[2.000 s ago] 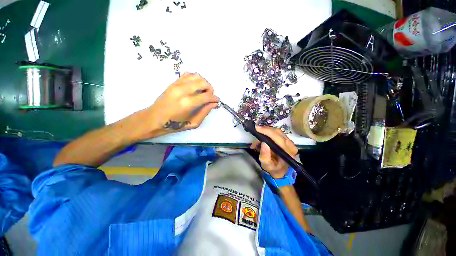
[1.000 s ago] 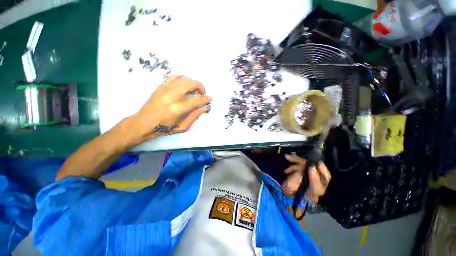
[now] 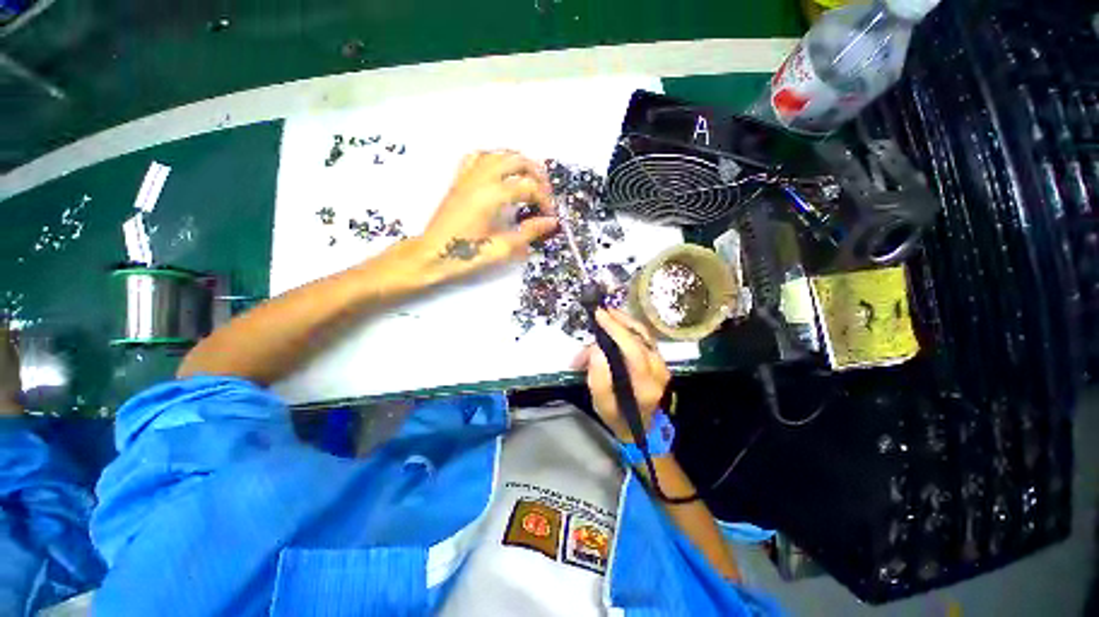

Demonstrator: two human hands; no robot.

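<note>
My left hand [image 3: 492,207] is over the left edge of the heap of small silvery-dark components [image 3: 563,283], fingers bent and fingertips close together; I cannot tell whether a part is between them. My right hand [image 3: 627,374], with a blue wristband [image 3: 652,439], is shut on the black handle of the soldering iron [image 3: 618,368]. The iron's thin metal shaft points up over the heap towards my left fingertips. Sparse small dark parts [image 3: 369,225] lie at the left of the white sheet [image 3: 362,344].
A tan round container [image 3: 687,256] with silvery bits stands right of the heap. Behind it is the black fan [image 3: 670,183]. A yellow sponge [image 3: 865,316], a clear bottle [image 3: 840,66] and black trays [image 3: 964,470] are at right. A solder spool [image 3: 152,306] stands left. A person's blue sleeve [image 3: 42,488] shows at lower left.
My left hand has moved right, to the heap. My right hand has come back up from below the bench edge with the iron over the heap. The view has shifted, showing more of the far bench.
</note>
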